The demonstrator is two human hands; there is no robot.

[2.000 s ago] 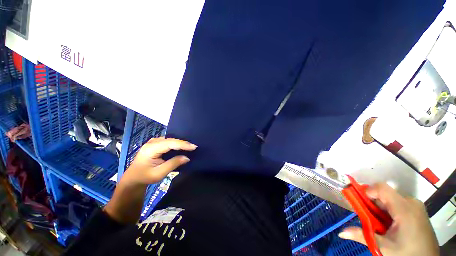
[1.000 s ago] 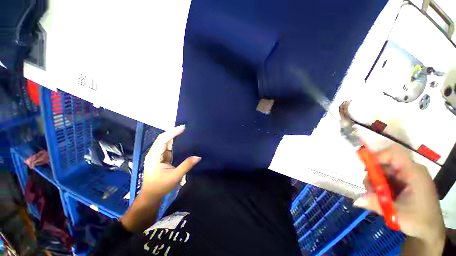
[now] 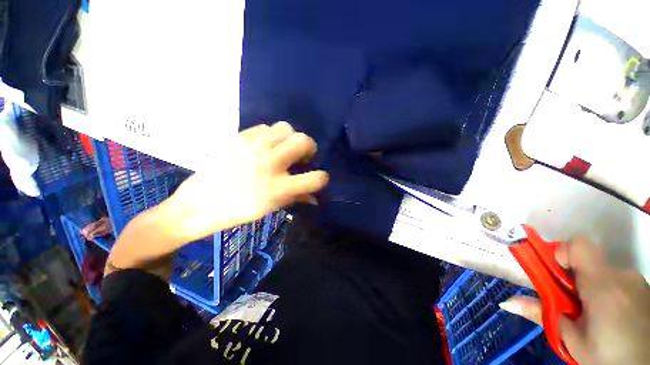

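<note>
The navy cut panel (image 3: 306,64) lies over the white table and hangs at its front edge. A navy flap or pocket piece (image 3: 399,117) is raised near its middle. My right hand (image 3: 599,299) holds the shears (image 3: 545,281) by their red-orange handles, at the lower right. The silver blades point left, with their tips at the panel just below the flap; what lies between them is too dark to tell. My left hand (image 3: 264,171) is on the panel's left part, fingers curled and thumb apart. Whether it pinches cloth cannot be told.
The white machine bed (image 3: 549,192) with red blocks is at right, its metal needle plate (image 3: 595,64) at the upper right. Blue baskets (image 3: 153,171) stand below the table at left, and another blue basket (image 3: 488,314) is below at right. Dark cloth (image 3: 39,50) is at the upper left.
My left hand has moved up and right onto the panel. The shears have swung so that their blades point left at the panel. The flap looks raised and the light patch is mostly hidden.
</note>
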